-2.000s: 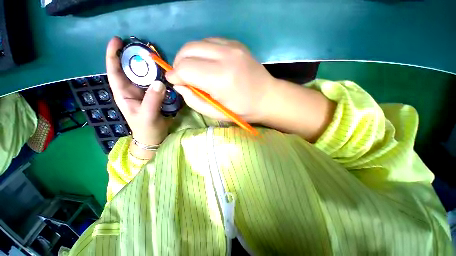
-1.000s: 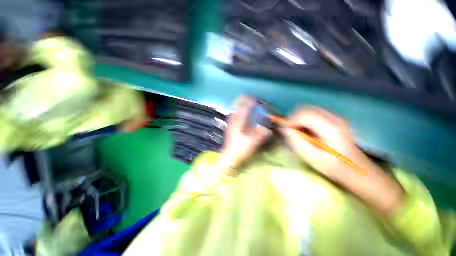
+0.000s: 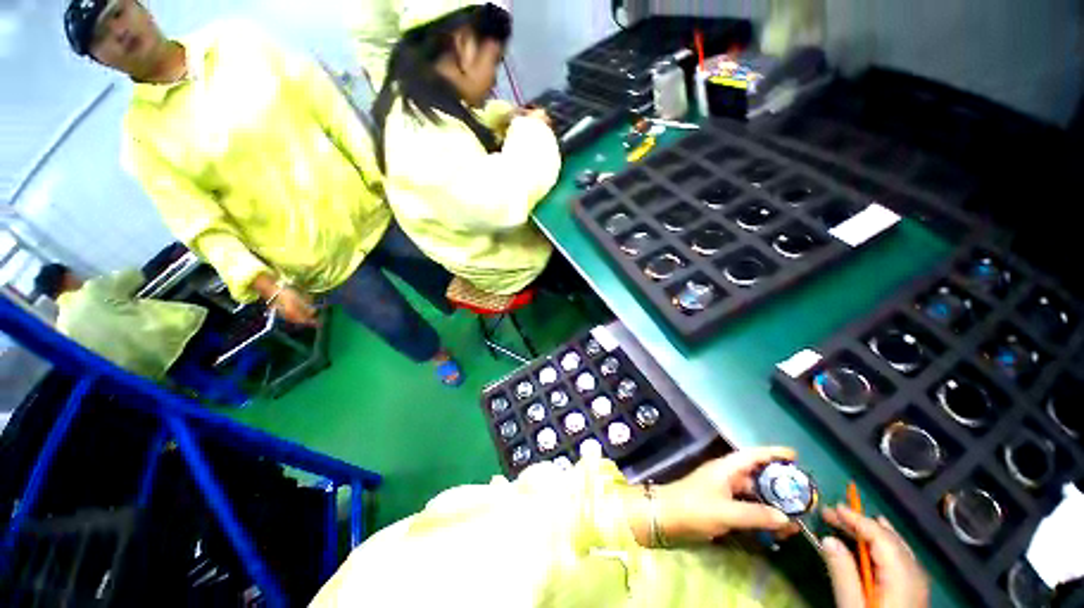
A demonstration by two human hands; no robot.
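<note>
My left hand [image 3: 719, 496] holds a round watch body [image 3: 786, 487] with a pale, shiny round face turned up, at the lower right over the bench's front edge. A thin strip runs from it down towards my right hand; I cannot tell what it is. My right hand [image 3: 882, 568], partly cut off by the bottom edge, holds the orange pointed tool [image 3: 859, 546] upright, just right of the watch body. The tool does not visibly touch the watch body.
Black foam trays with round parts lie on the green bench, one at centre [image 3: 713, 226], one at right [image 3: 832, 442]. Another filled tray [image 3: 571, 410] is below bench level. One person [image 3: 256, 154] stands at left; another [image 3: 470, 178] sits at the bench. A blue frame [image 3: 214, 434] is lower left.
The view has swung up and left, showing coworkers and trays, and is sharper than one second ago. Both hands now appear at the lower right, still holding the watch body and orange tool.
</note>
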